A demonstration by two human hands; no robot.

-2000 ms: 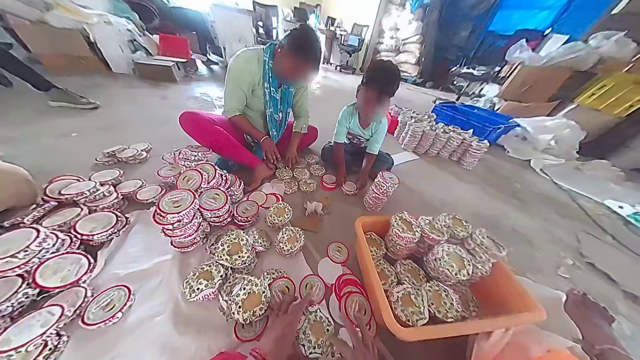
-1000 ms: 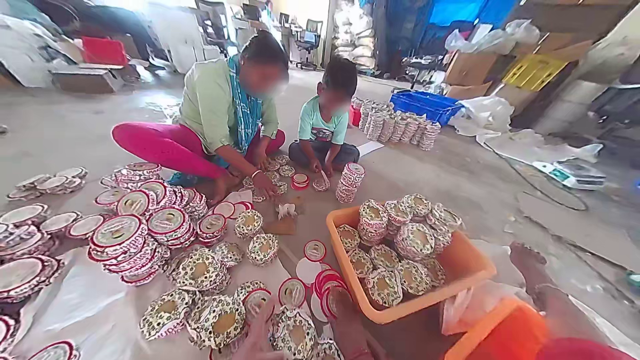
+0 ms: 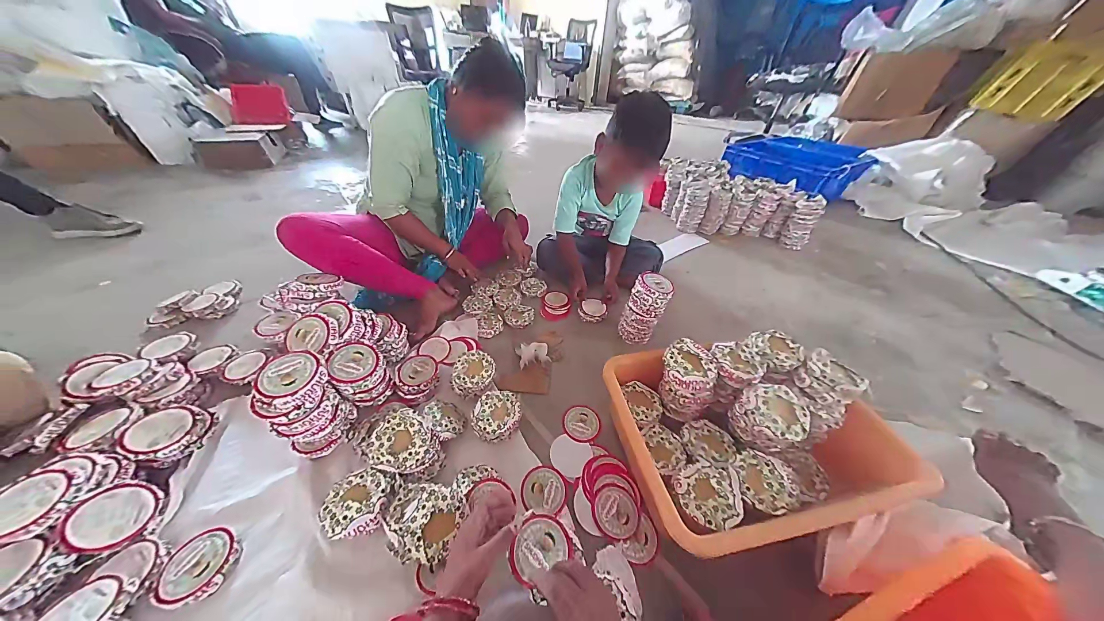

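Note:
At the bottom centre my right hand (image 3: 580,590) grips the lower edge of a round red-rimmed piece (image 3: 541,543) with a printed face. My left hand (image 3: 474,552) is raised just left of that piece, fingers bent; whether it holds anything is hidden. Beside my right hand lies a crumpled paper-wrapped piece (image 3: 616,576). Loose red-rimmed discs (image 3: 614,511) overlap on the floor beyond it. To the left, round bundles in leaf-patterned wrapping (image 3: 423,522) lie in a heap. More such bundles fill part of an orange plastic crate (image 3: 642,461) at the right.
Stacks of red-rimmed round pieces (image 3: 289,379) and more flat ones (image 3: 112,517) spread across the left. Two people (image 3: 427,164) (image 3: 604,194) sit on the floor ahead, handling small round pieces. A blue crate (image 3: 798,164) stands behind wrapped stacks. Another orange container (image 3: 957,586) is at lower right.
My right hand has moved from the overlapping red-rimmed discs to the round piece near my left hand. The view has shifted somewhat.

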